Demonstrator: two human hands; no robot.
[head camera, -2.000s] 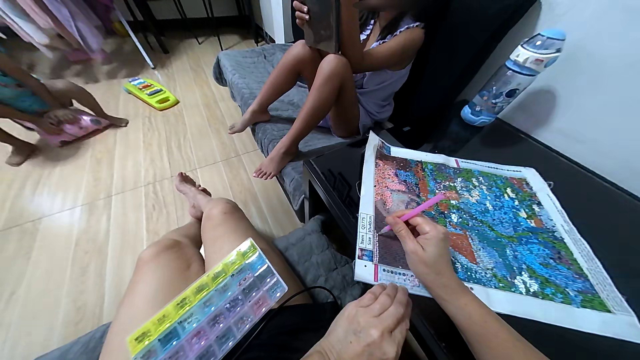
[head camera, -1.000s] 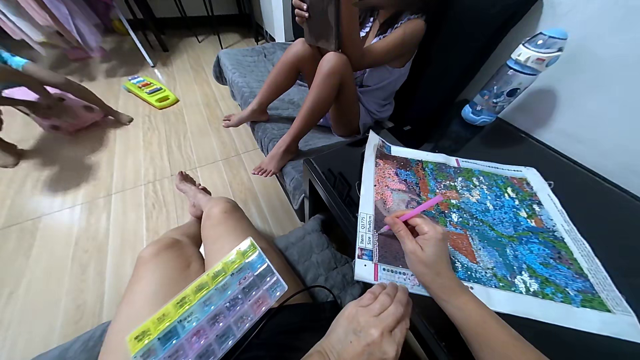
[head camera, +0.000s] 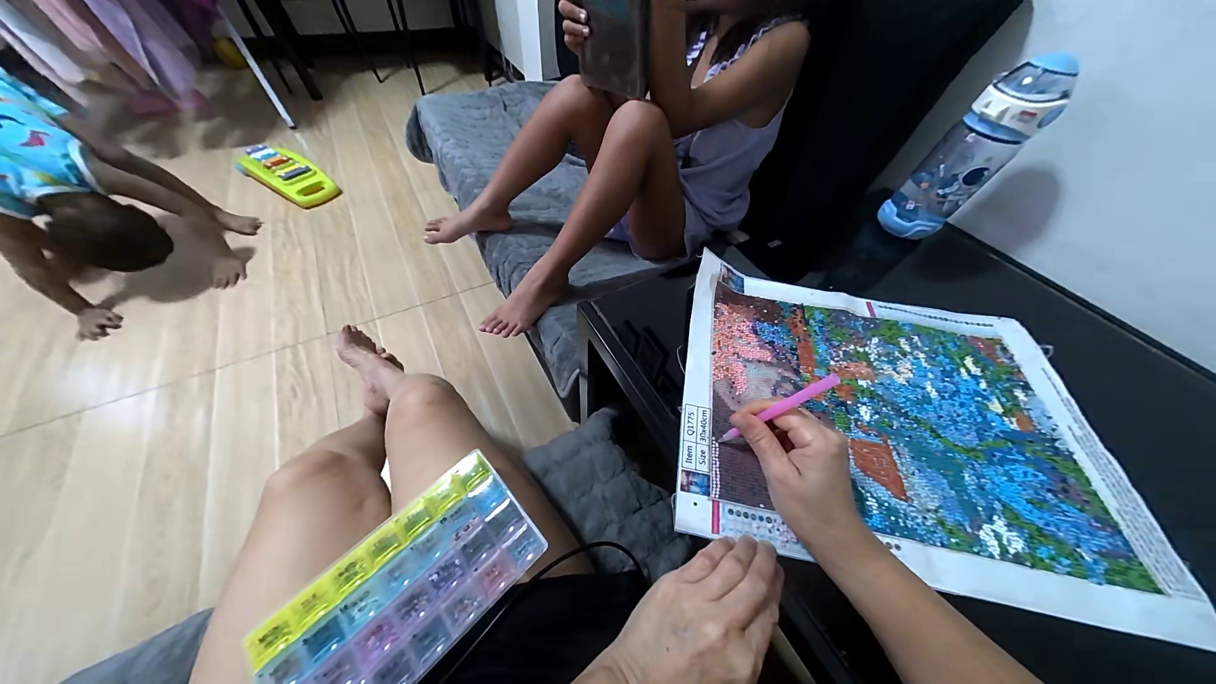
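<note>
A diamond painting canvas (head camera: 950, 427) with a white border lies on a black table, partly covered with coloured drills. My right hand (head camera: 803, 465) grips a pink applicator pen (head camera: 788, 406), its tip at the canvas's left part, by a grey-brown area. My left hand (head camera: 708, 608) rests near the canvas's lower left corner, back up, fingers together and bent; whether anything lies under them is hidden. On my lap is a clear plastic drill storage box (head camera: 408, 579) with many small compartments, one row yellow-lidded.
Beyond the black table (head camera: 1102, 380) a person with a tablet (head camera: 616, 47) sits on a grey padded seat (head camera: 475, 123). A water bottle (head camera: 978, 147) stands at the wall. A toy xylophone (head camera: 290, 176) and a bending child (head camera: 104, 190) are on the floor. A cable (head camera: 594, 546) crosses my lap.
The child at the left has shifted and now bends with the head low and a hand on the floor. My hands, the pen and the canvas look much the same.
</note>
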